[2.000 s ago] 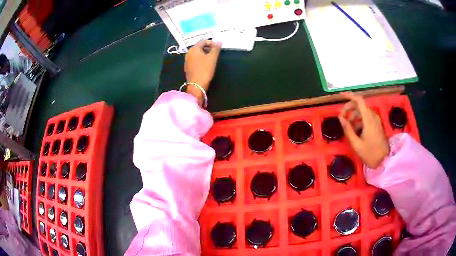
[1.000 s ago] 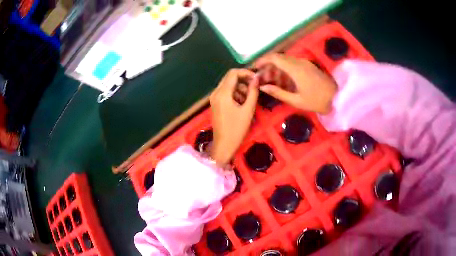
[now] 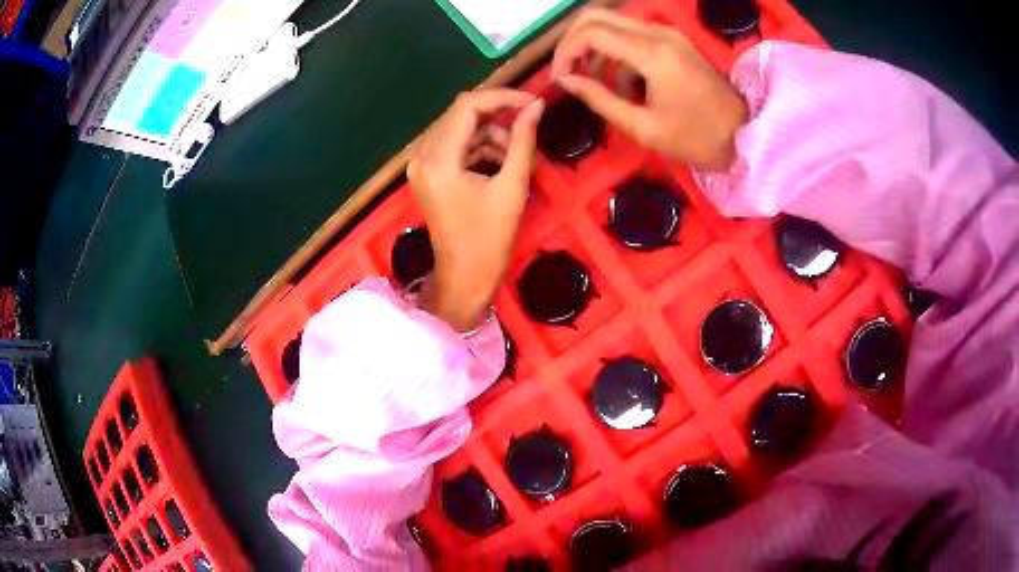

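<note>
A red foam tray (image 3: 682, 302) holds rows of round black watch bodies, one per pocket. My left hand (image 3: 475, 196) is over the tray's upper left part, fingers curled, thumb and index fingertips close together. My right hand (image 3: 665, 95) is to its right over the tray's far edge, thumb and index bent towards the left hand. A small gap shows between the hands. A watch body (image 3: 570, 129) lies just below the fingertips. Whether either hand pinches something tiny cannot be seen.
A wooden edge (image 3: 335, 229) borders a dark green board beyond the tray. A tester (image 3: 168, 84), a white block (image 3: 259, 80) with a cable and a small white connector (image 3: 190, 151) are at upper left. A clipboard (image 3: 503, 25) is at the top. Another red tray (image 3: 168, 480) is lower left.
My left hand has moved from the white block to over the tray, close to the right hand. Since one second ago the fingertips have parted slightly. The view has turned and shifted.
</note>
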